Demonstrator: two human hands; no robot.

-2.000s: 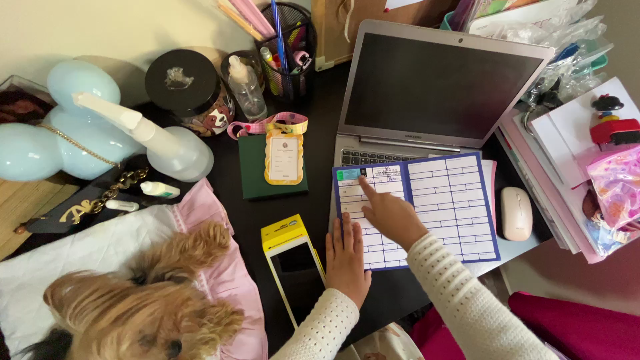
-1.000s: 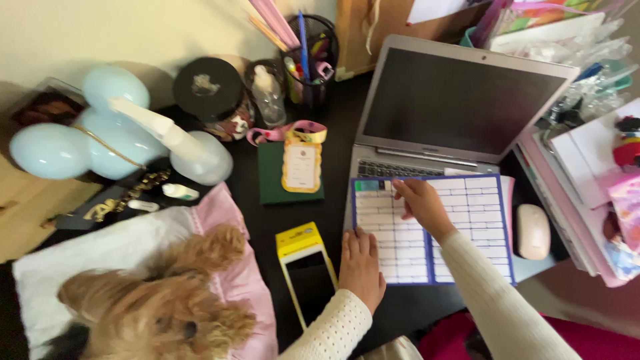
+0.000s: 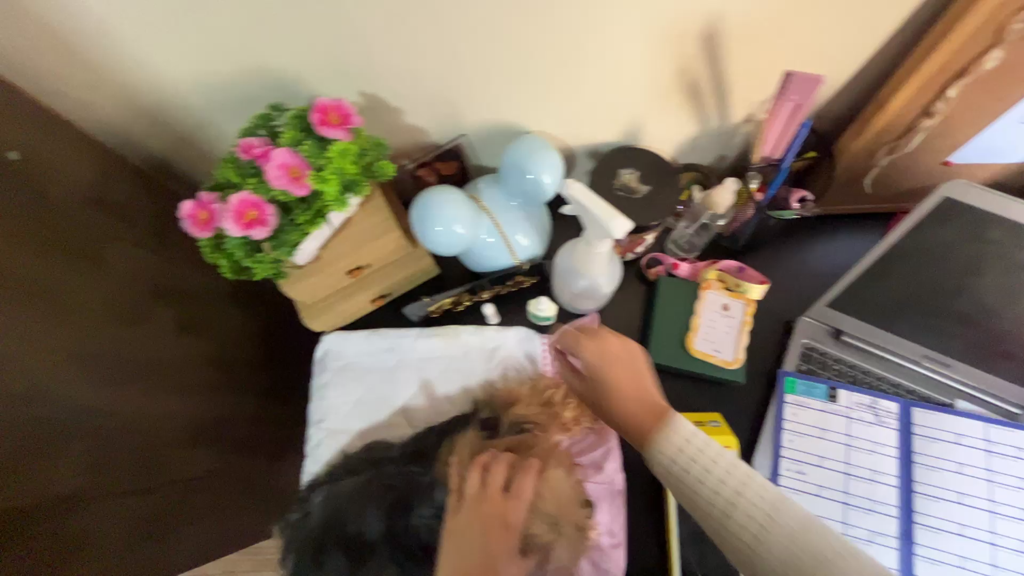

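Note:
A small long-haired dog point(image 3: 384, 488), black and tan, lies on a white and pink cloth point(image 3: 400, 368). My left hand point(image 3: 492, 504) rests on the tan fur of its head with fingers bent. At the cloth's pink upper right corner point(image 3: 588, 322) my right hand point(image 3: 612, 372) pinches the fabric. Just above that hand stands a translucent spray bottle point(image 3: 588, 272). A small white tub point(image 3: 542, 310) and a small white cap point(image 3: 490, 313) sit by the cloth's upper edge. The picture is somewhat blurred.
A green box point(image 3: 668, 328) bears a yellow-framed card point(image 3: 720, 328). The open booklet point(image 3: 840, 480) overlaps the laptop point(image 3: 936, 288). A yellow box point(image 3: 714, 430) lies partly under my right forearm. Behind are a balloon-like blue ornament point(image 3: 504, 224), artificial flowers point(image 3: 288, 172) and a clear bottle point(image 3: 696, 228).
Both hands have left the booklet and moved left, the left hand onto the dog and the right hand to the pink cloth corner. The view has swung left.

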